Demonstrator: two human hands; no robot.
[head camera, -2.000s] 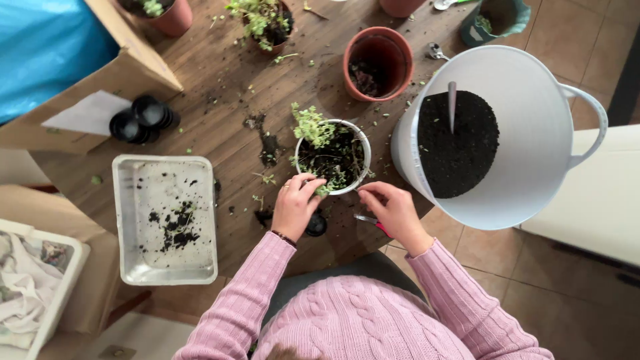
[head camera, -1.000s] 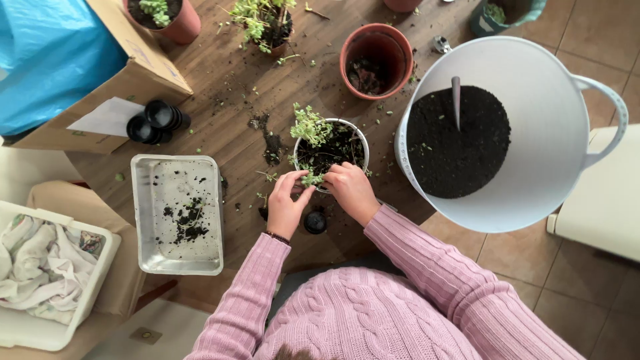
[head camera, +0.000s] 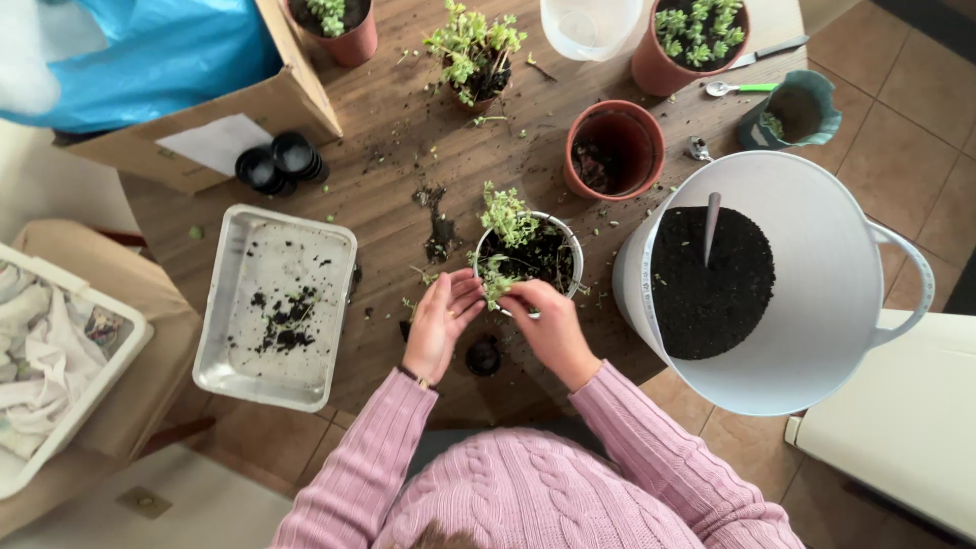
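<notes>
A round white pot (head camera: 577, 263) with dark soil stands on the wooden table, a leafy green plant (head camera: 509, 216) growing at its upper left. Over the pot's lower left rim, my right hand (head camera: 550, 324) pinches a small green sprig (head camera: 496, 280) between thumb and fingers. My left hand (head camera: 444, 322) is just left of the pot, palm turned up, fingers apart and near the sprig, holding nothing that I can see. A small black pot (head camera: 483, 356) lies on the table below, between the wrists.
Right of the pot stands a white tub (head camera: 816, 305) of soil with a handle sticking up. An empty terracotta pot (head camera: 614, 150) is beyond. At left are a metal tray (head camera: 286, 305) with soil crumbs, black pots (head camera: 268, 168) and a cardboard box (head camera: 305, 76). A knife (head camera: 772, 51) lies at upper right.
Two seconds ago my right hand was lower right of the pot with a small object at its fingers; it now holds the sprig at the rim. My left hand has opened and drawn away from the plant.
</notes>
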